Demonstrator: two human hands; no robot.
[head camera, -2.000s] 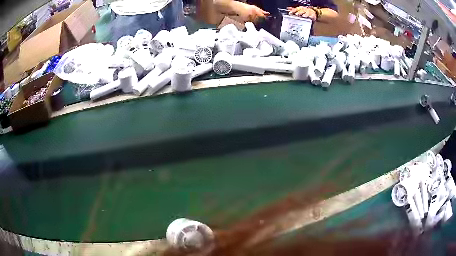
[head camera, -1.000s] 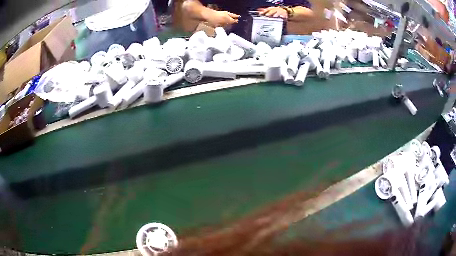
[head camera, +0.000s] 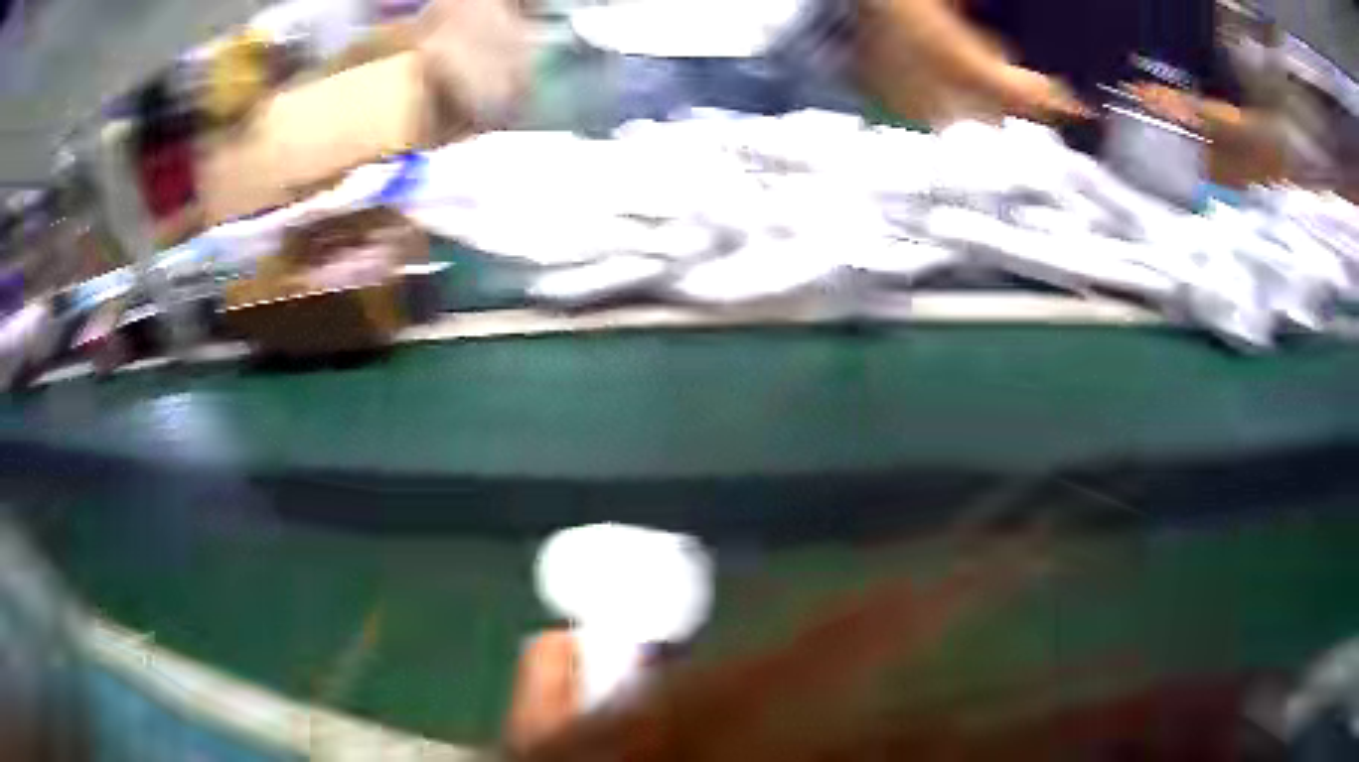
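Observation:
A white handheld fan (head camera: 623, 581), heavily blurred, is held upright near the bottom middle, head up, above the dark green belt (head camera: 447, 402). One hand (head camera: 546, 688) is closed around its handle; fingers show at the handle's left side. It looks like my right hand, but only a small blurred part shows above the bottom edge. A reddish-brown smear covers the area right of the handle and hides the rest. My left hand is not in view.
A blurred heap of white fans (head camera: 835, 194) lies along the far side. An open brown parts carton (head camera: 336, 290) stands at the far left. A person's hands (head camera: 1043, 97) are behind the heap. A cream belt edge rail (head camera: 209, 692) crosses the lower left.
The view has swung left, so the far heap and carton have shifted right. The fan has moved up and right from the bottom edge, and fingers now show at its handle.

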